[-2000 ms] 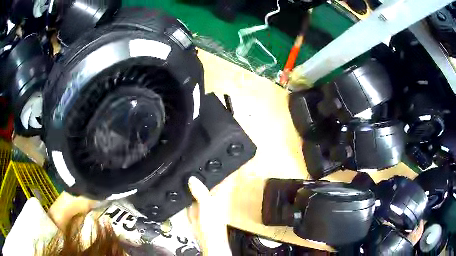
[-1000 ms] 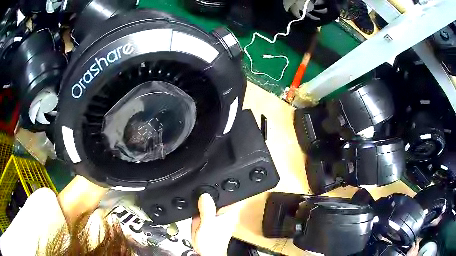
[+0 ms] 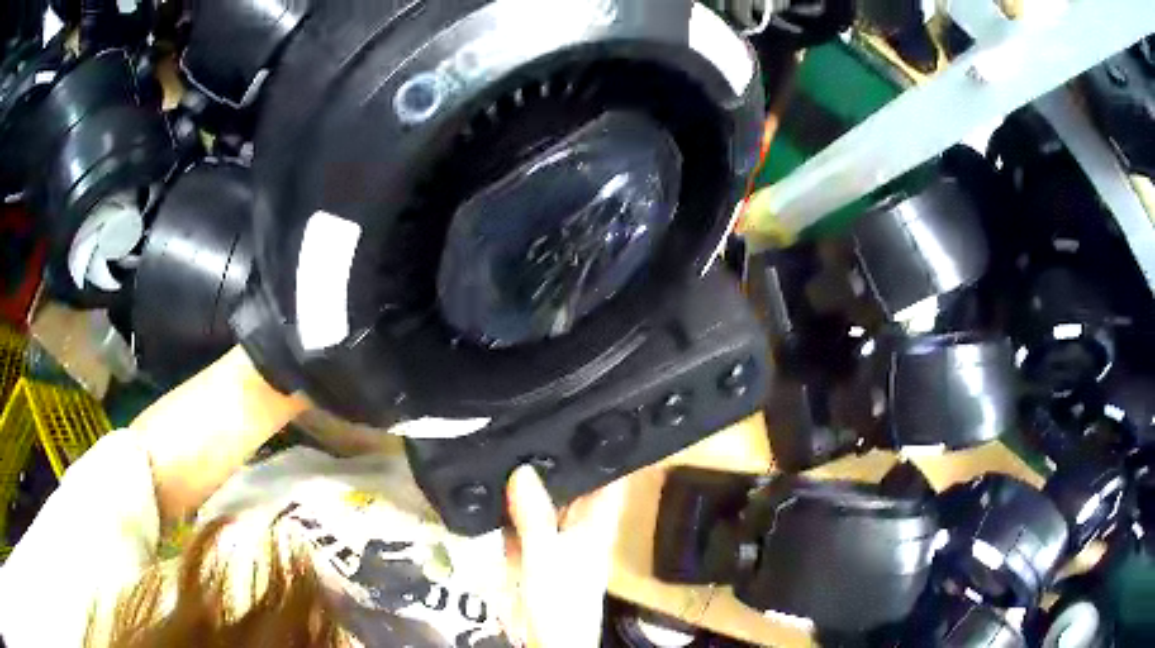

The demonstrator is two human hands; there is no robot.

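Observation:
A large black fan unit (image 3: 367,165) fills the middle of the view, tilted, its front grille towards me. Pale lettering on its ring is blurred and partly lost in glare. A cloudy, shiny film covers the grille centre cap (image 3: 564,228). The base (image 3: 684,367) has a row of round knobs on its near face. My left hand (image 3: 272,386) is at the ring's lower left edge, its fingers mostly hidden behind the fan. My right hand (image 3: 538,538) holds the base from below, thumb at a small knob left of the larger middle one.
Several other black fans (image 3: 842,551) lie on the tan worktop (image 3: 640,544) at the right. More fans (image 3: 108,165) stand at the left, above a yellow slatted crate (image 3: 51,418). A pale metal post (image 3: 925,120) slants across the upper right, over green floor.
The fan unit has moved right and up and tilted, both hands with it. My right thumb has shifted from the larger middle knob to the small one beside it. Another fan now shows at the left.

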